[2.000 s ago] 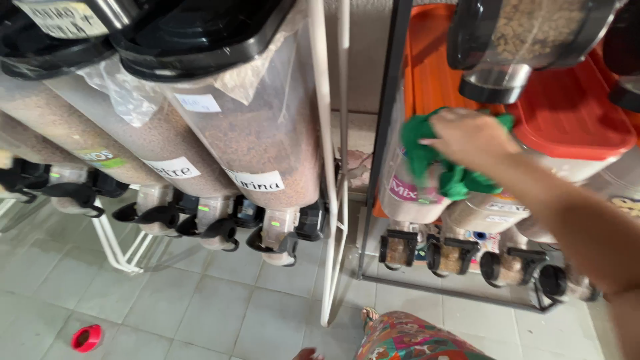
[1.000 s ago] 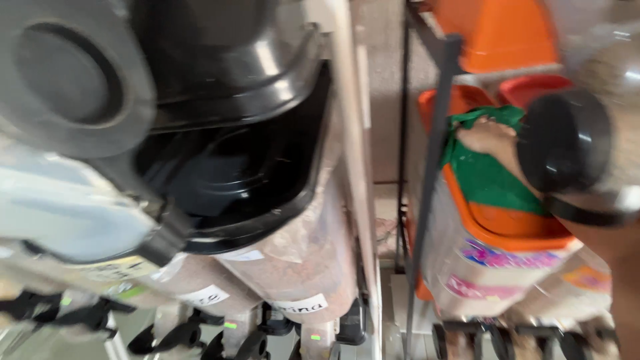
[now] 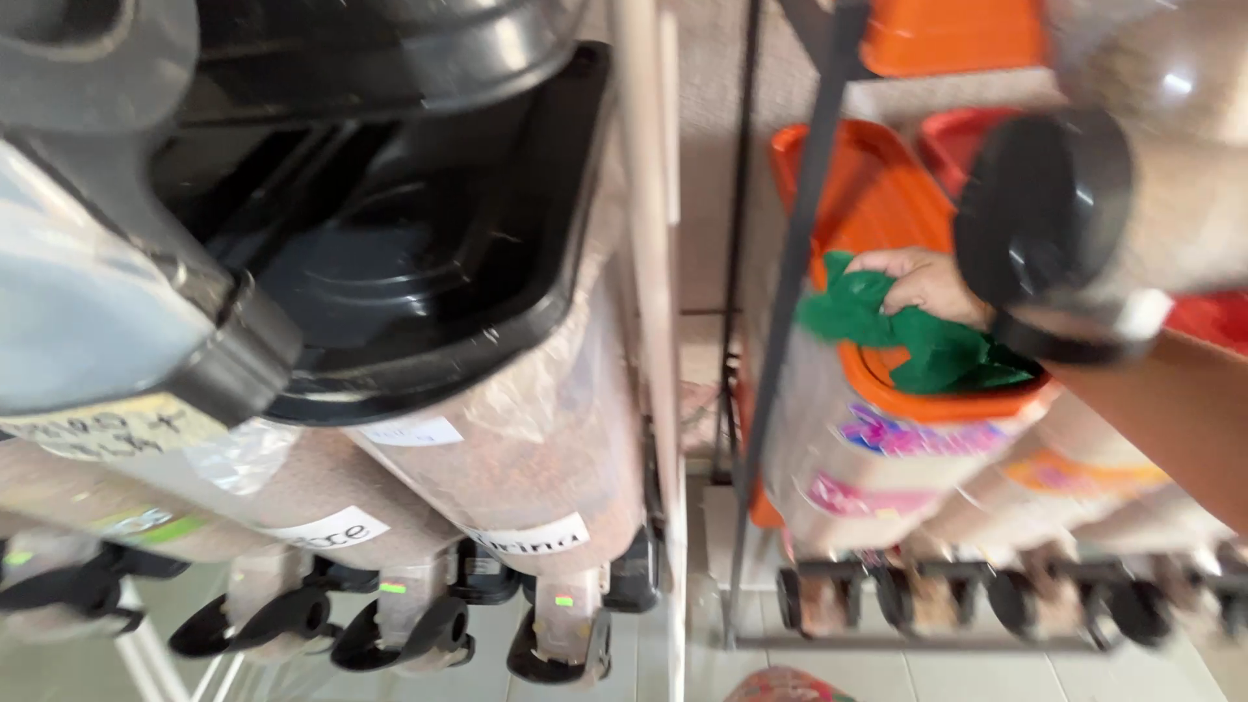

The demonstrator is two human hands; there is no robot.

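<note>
My right hand (image 3: 921,283) grips a green cloth (image 3: 955,356) and presses it on the orange lid (image 3: 873,219) of a clear bulk-food dispenser bin (image 3: 877,478). Part of the cloth hangs over the lid's left edge, and part lies near its front. The forearm comes in from the right, partly behind the black cap (image 3: 1043,224) of an upper dispenser. My left hand is not in view.
Left stand: dispensers with a black lid (image 3: 419,283), written labels and black spouts (image 3: 561,643). A white post (image 3: 653,292) and a dark metal frame (image 3: 795,263) stand between the two groups. Another orange bin (image 3: 955,34) is above; a red lid (image 3: 960,146) lies behind.
The view has moved much closer to the dispensers since two seconds ago. The cloth, spread along the lid a second ago, is now bunched nearer its front, with my right hand still on it.
</note>
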